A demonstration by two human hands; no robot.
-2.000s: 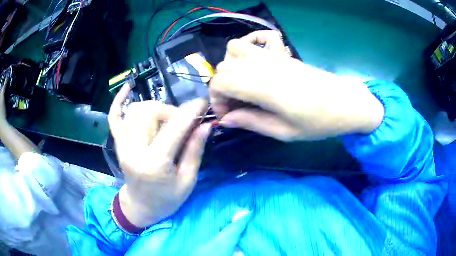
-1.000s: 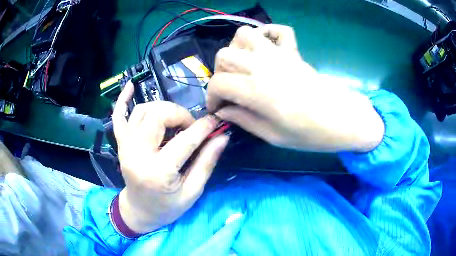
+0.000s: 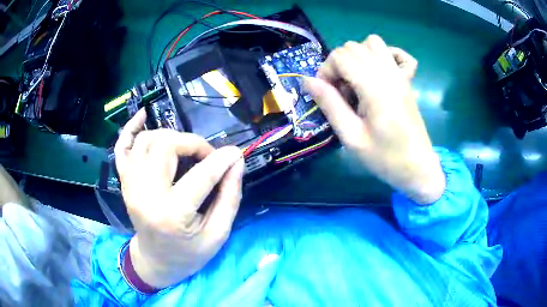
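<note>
An open black electronic unit (image 3: 204, 120) lies in front of me, with a blue main board (image 3: 300, 60) at its right end and a green board with a yellow block (image 3: 118, 102) at its left end. My left hand (image 3: 180, 201) pinches a wire bundle (image 3: 259, 143) of red and other coloured leads between thumb and index finger at the unit's near side. My right hand (image 3: 372, 108) is over the right end of the blue board, its thumb and index finger at a thin yellow wire (image 3: 291, 75). The fingertips' exact hold there is hard to see.
A white cable (image 3: 252, 24) and red and black leads arch over the unit's far side. Other black units stand at the left (image 3: 63, 96) and right (image 3: 522, 78) on the green bench (image 3: 420, 36). A person's white sleeve (image 3: 36, 252) is at the lower left.
My right hand has moved right, away from my left fingertips, uncovering the blue board and the wire bundle. The unit and my left hand sit slightly further left in the picture.
</note>
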